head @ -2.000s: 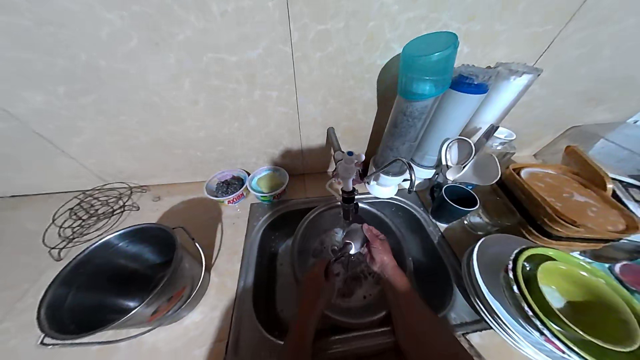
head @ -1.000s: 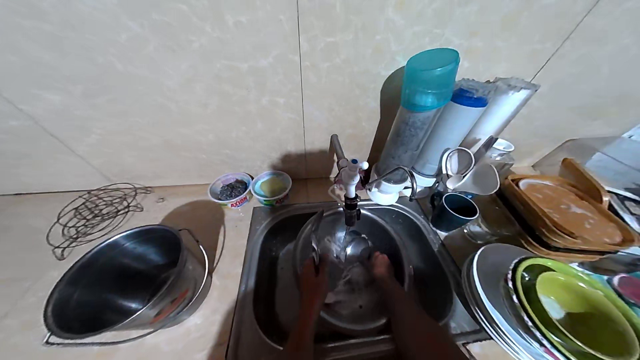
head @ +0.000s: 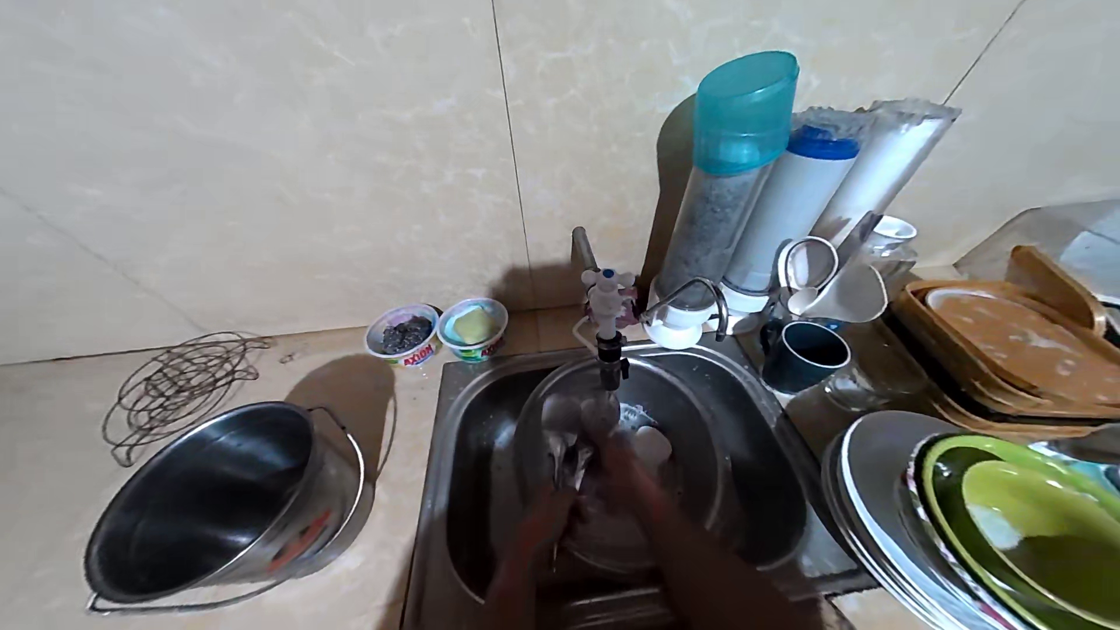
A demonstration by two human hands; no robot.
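Note:
Both hands are over a large metal basin (head: pixel 704 472) that sits in the stainless steel sink (head: pixel 779 490). My left hand (head: pixel 549 512) is closed around the handles of some metal spoons (head: pixel 569 459) on the basin's left side. My right hand (head: pixel 608 437) reaches beneath the faucet (head: pixel 610 341), near the spoons; its fingers are blurred, so whether it holds anything is unclear. A pale round piece (head: pixel 651 444), perhaps a spoon's bowl, shows just right of that hand. Water and other wares in the basin are dim.
Left of the sink stand a metal pot with a wire handle (head: pixel 324 516) and coiled wire (head: pixel 175 385). Two small tubs (head: pixel 402 334) (head: pixel 473 328) sit behind. At right are filter cylinders (head: pixel 726 219), a dark mug (head: pixel 805 357), brown trays (head: pixel 1006 350) and stacked plates (head: pixel 884 472).
My right hand has moved left and up to under the faucet, closer to my left hand. The spoon bowl seen between the hands a second ago is no longer plain there.

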